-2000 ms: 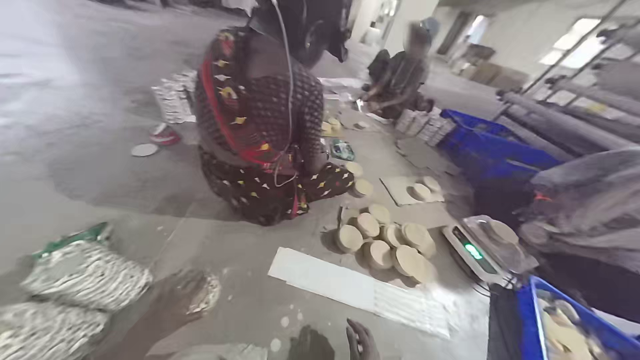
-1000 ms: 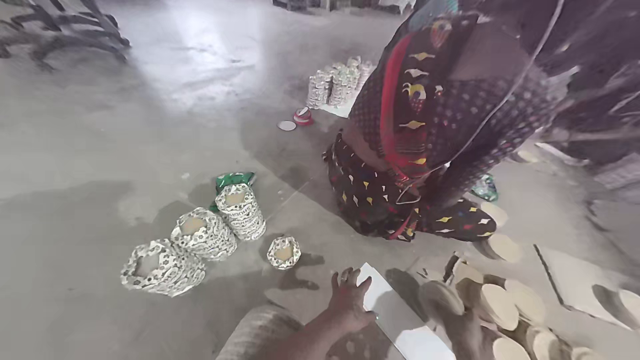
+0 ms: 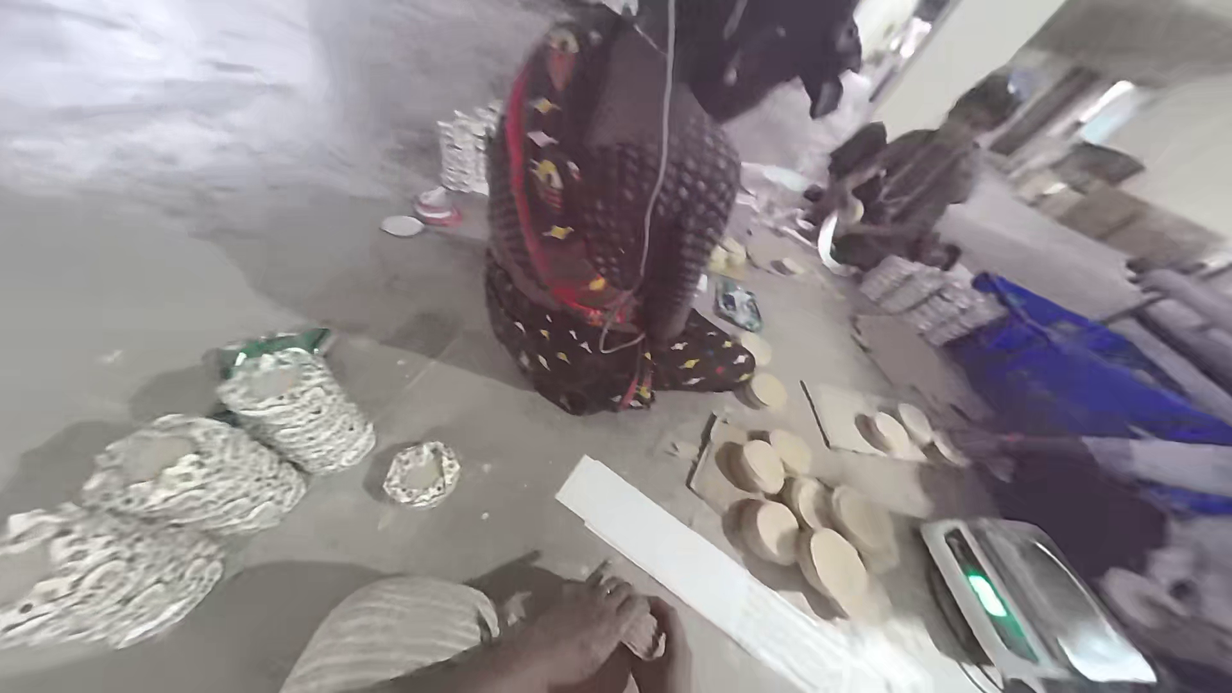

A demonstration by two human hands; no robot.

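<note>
At the bottom centre my left hand (image 3: 602, 621) and my right hand (image 3: 669, 645) are close together, fingers bent. A small pale patch shows between them; blur hides whether it is an object or fingertips. Just beyond them a long white paper strip (image 3: 674, 549) lies slantwise on the floor. A small patterned ring-shaped piece (image 3: 422, 474) lies left of the strip. Right of the strip are several round tan discs (image 3: 770, 529), some in stacks. A pale ribbed rounded thing (image 3: 395, 630) is beside my left forearm.
Several patterned stacks (image 3: 298, 409) stand at left. A person (image 3: 616, 221) sits ahead; another (image 3: 905, 183) sits farther back. A digital scale (image 3: 1039, 606) is at lower right, with a blue tarp-like sheet or container (image 3: 1088, 356) beyond.
My left hand was spread at the strip's near end one second ago; now it is beside my right hand, fingers bent. The view has swung right since then.
</note>
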